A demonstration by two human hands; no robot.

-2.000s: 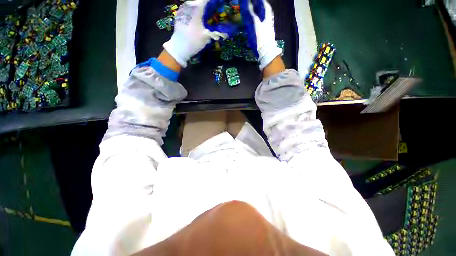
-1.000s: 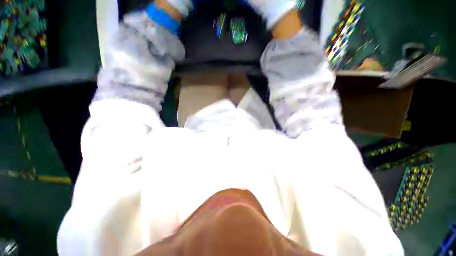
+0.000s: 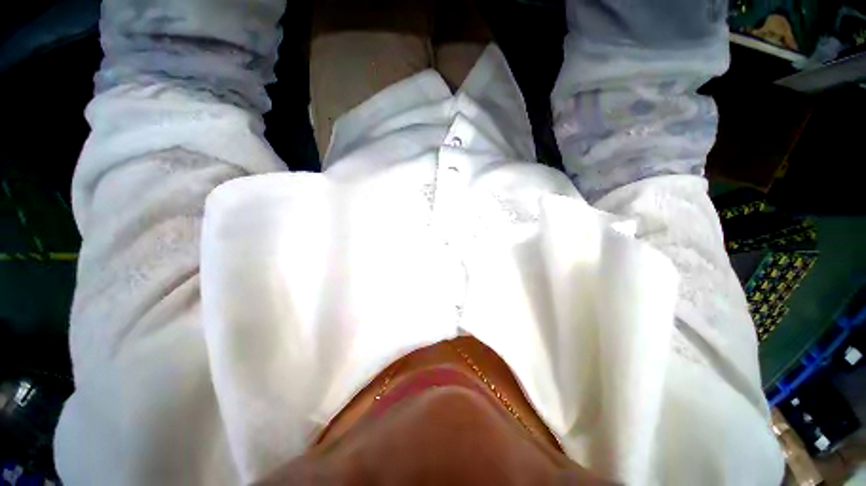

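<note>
Both of my hands are out of the picture, past its top edge. Only my sleeves show: the left sleeve [image 3: 185, 47] at the upper left and the right sleeve [image 3: 638, 100] at the upper right. The working tray and its loose boards are not in view. Low at the right, a panel stack [image 3: 781, 285] shows rows of yellow parts. What my hands hold cannot be seen.
A grey-silver bracket [image 3: 836, 72] stands at the bench edge at the upper right, above a dark brown box [image 3: 760, 142]. A small tan piece [image 3: 777, 30] lies near it. A blue-edged rack or crate [image 3: 821, 356] is at the lower right.
The view has shifted down and toward my body. My gloved hands, the blue wrist band, the working tray and the board piles have left the picture at the top.
</note>
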